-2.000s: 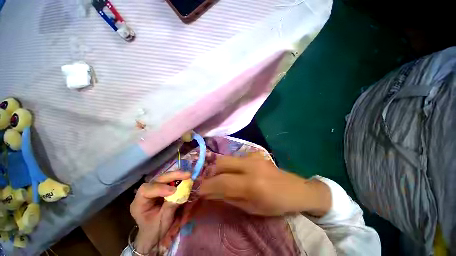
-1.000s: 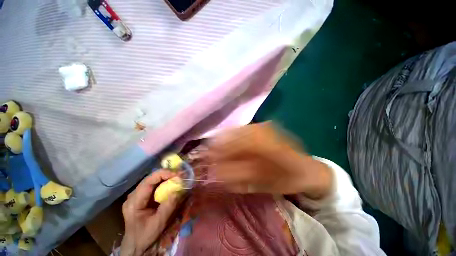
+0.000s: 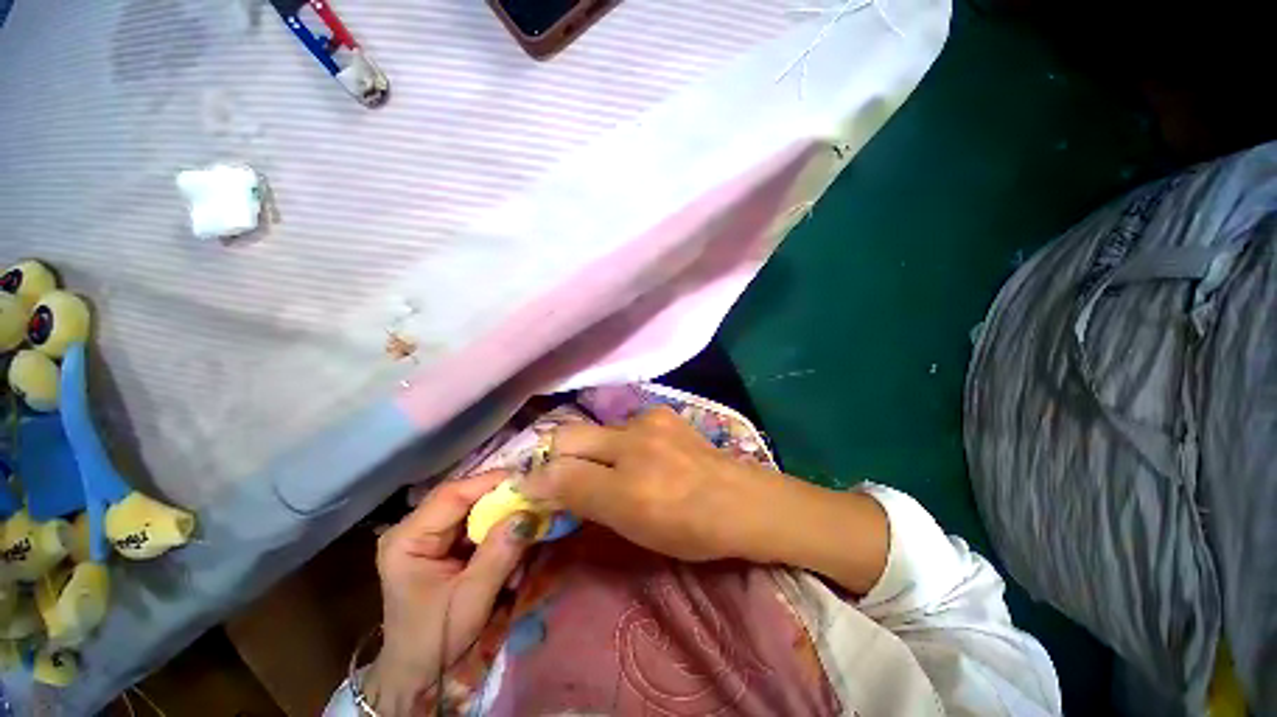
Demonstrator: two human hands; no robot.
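A plush piece (image 3: 493,513) is between both hands over the lap; its yellow padded end shows, with a bit of blue strip at its right. My left hand (image 3: 445,567) grips the yellow end between thumb and fingers from the left. My right hand (image 3: 651,483) is at the piece from the right, its fingertips pinched together against the yellow end. A needle or thread cannot be made out at the fingertips. The rest of the plush piece is hidden by the fingers.
Finished plush pieces (image 3: 56,462) lie piled at the table's left. A white block (image 3: 221,200), thread snips (image 3: 336,56) and a smartphone (image 3: 549,20) lie on the striped cloth (image 3: 462,168). Loose threads (image 3: 840,31) lie near the far corner. A grey sack (image 3: 1120,420) stands right.
My right hand was blurred and away from the piece, with a thread stretched from it; now its fingertips are at the piece. The blue loop seen earlier is mostly hidden.
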